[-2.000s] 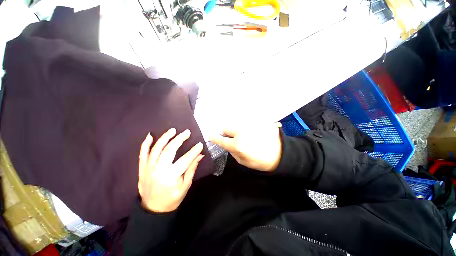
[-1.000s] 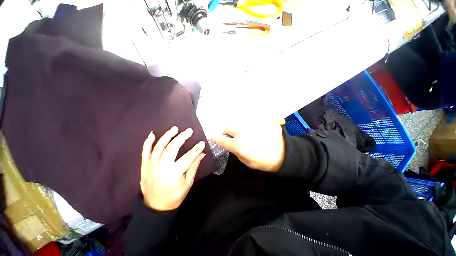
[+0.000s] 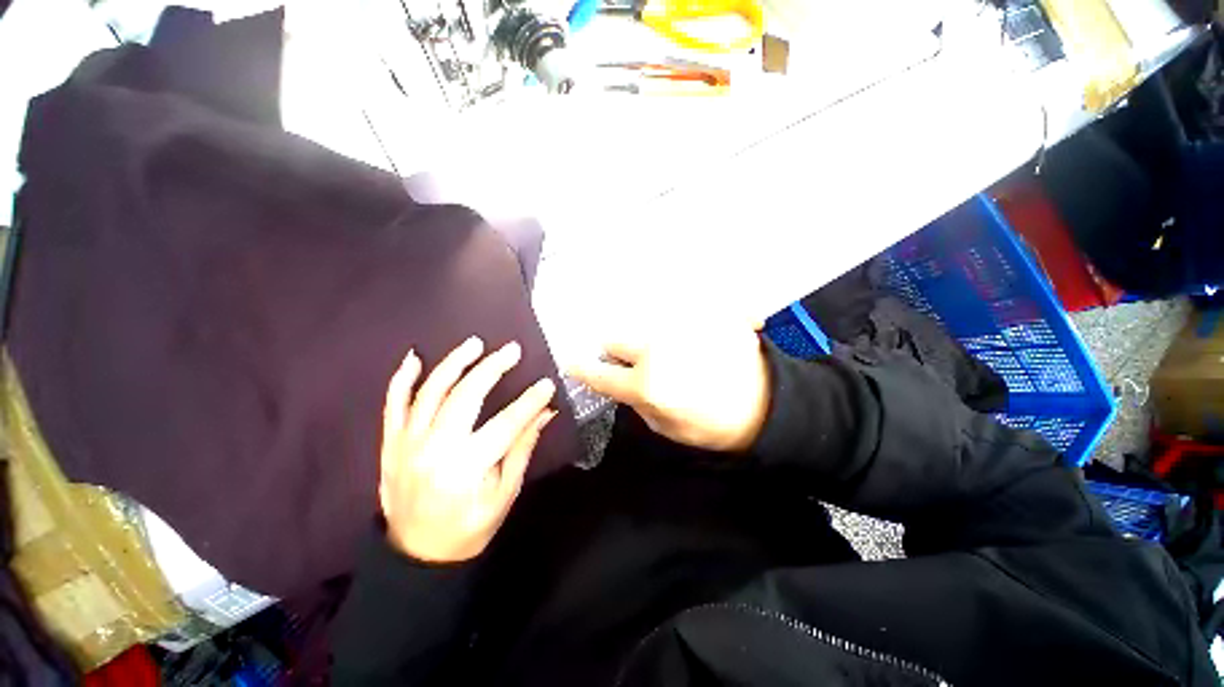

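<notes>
A large dark purple-brown garment panel (image 3: pixel 255 295) lies over the left part of the white table. A lighter purple strip (image 3: pixel 517 239) shows at its right edge. My left hand (image 3: pixel 459 450) lies flat on the panel's lower right part, fingers spread, holding nothing. My right hand (image 3: pixel 691 383) is at the table's front edge, just right of the panel's edge. Its fingers are bent and its fingertips point left, near the cloth; whether they pinch anything cannot be told against the glare.
Metal machine parts (image 3: pixel 534 47) stand at the top centre. Orange-handled snips (image 3: pixel 687 79), yellow-looped scissors (image 3: pixel 705 23) and a small brown block (image 3: pixel 776 54) lie beside them. A blue crate (image 3: pixel 1000 315) with dark cloth is at the right. Taped cardboard (image 3: pixel 87 577) is at lower left.
The hands and the panel hold nearly the same places. The view has shifted slightly, so the table things sit a little further right.
</notes>
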